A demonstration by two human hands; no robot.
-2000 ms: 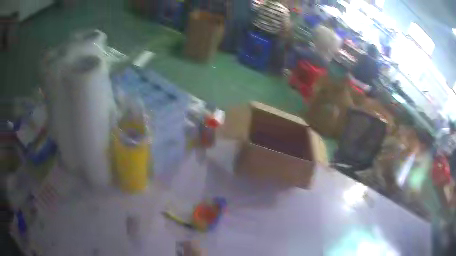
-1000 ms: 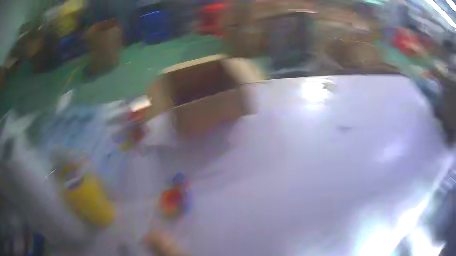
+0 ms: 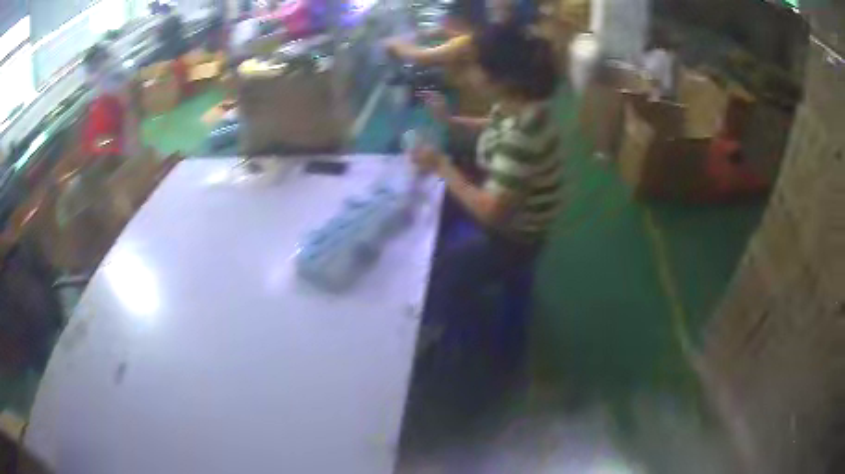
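Neither of my hands is in view. A row of light-blue retail boxes [image 3: 352,239] lies slantwise on the white table [image 3: 241,370], towards its far right part. The picture is blurred, so the prints on the boxes cannot be read. A small dark flat object [image 3: 326,168] lies at the table's far edge.
A person in a striped shirt [image 3: 523,171] is at the table's right side, hands near the far corner. Another person's arm [image 3: 431,51] shows behind. Brown cartons [image 3: 672,153] stand on the green floor [image 3: 593,305]. A large brown surface [image 3: 788,259] rises at the right.
The view has swung right. The open carton, yellow container and orange-and-blue object have left the picture. The row of light-blue boxes and the person in stripes at the table have come into view.
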